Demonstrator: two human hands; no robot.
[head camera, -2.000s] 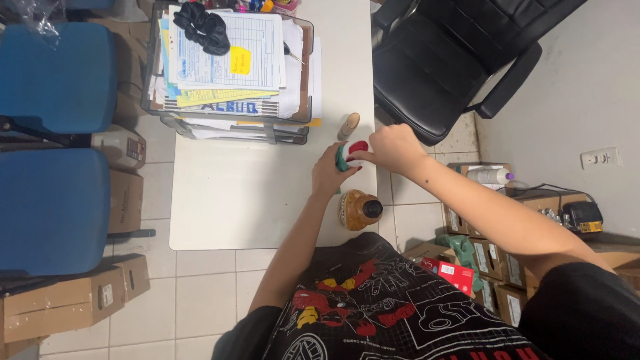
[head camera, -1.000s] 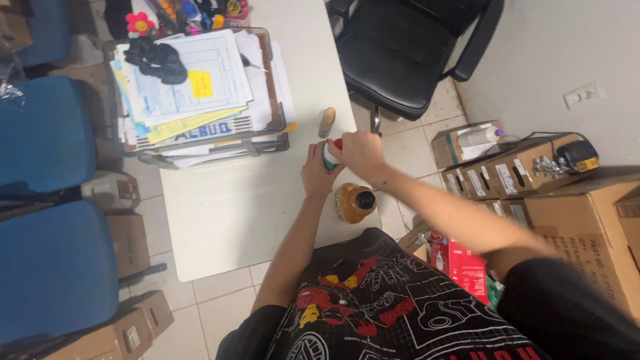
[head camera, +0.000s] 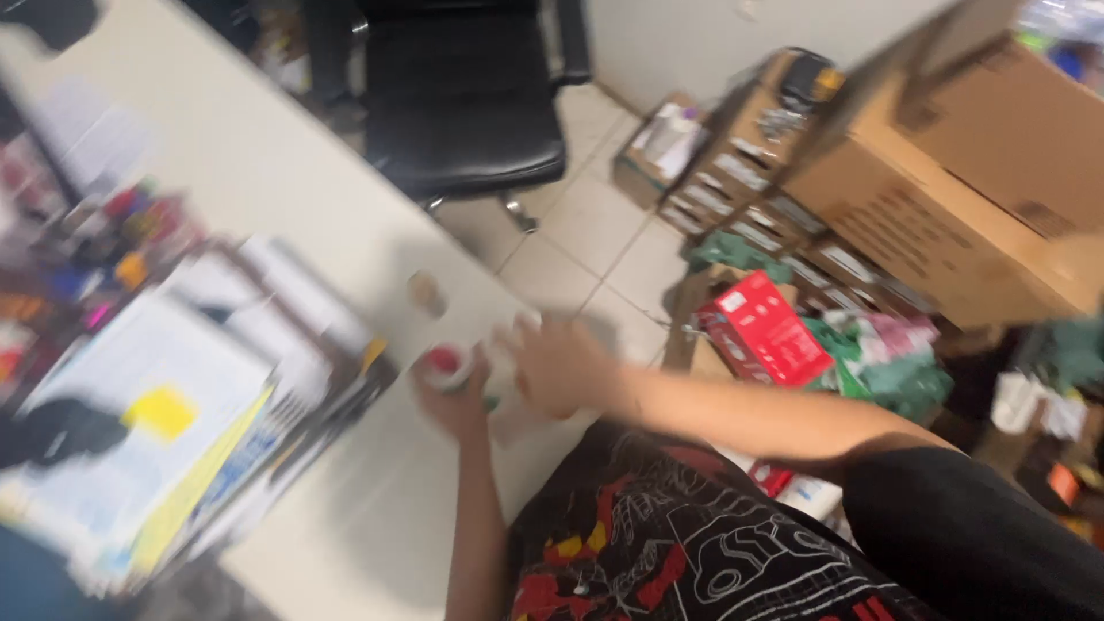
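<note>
Motion blurs the head view. My left hand (head camera: 457, 397) is wrapped around a small container (head camera: 447, 364) with a white rim and a red top or contents, held over the white table. Just to its right, my right hand (head camera: 561, 362) has its fingers spread above the table's edge, over an amber-brown thing that it mostly hides; whether it touches that thing I cannot tell. Beyond my left hand a small beige bottle-like object (head camera: 426, 293) stands on the table.
A tray stacked with papers (head camera: 164, 414) takes up the left of the white table (head camera: 371, 535). Past the far edge is a black office chair (head camera: 457, 103). Cardboard boxes (head camera: 966, 172), a red box (head camera: 766, 328) and green plastic bags (head camera: 906, 388) lie to the right.
My right hand has come off the held container and moved right, towards the amber-brown thing, its fingers now spread. My left hand still holds the container. The view has swung strongly.
</note>
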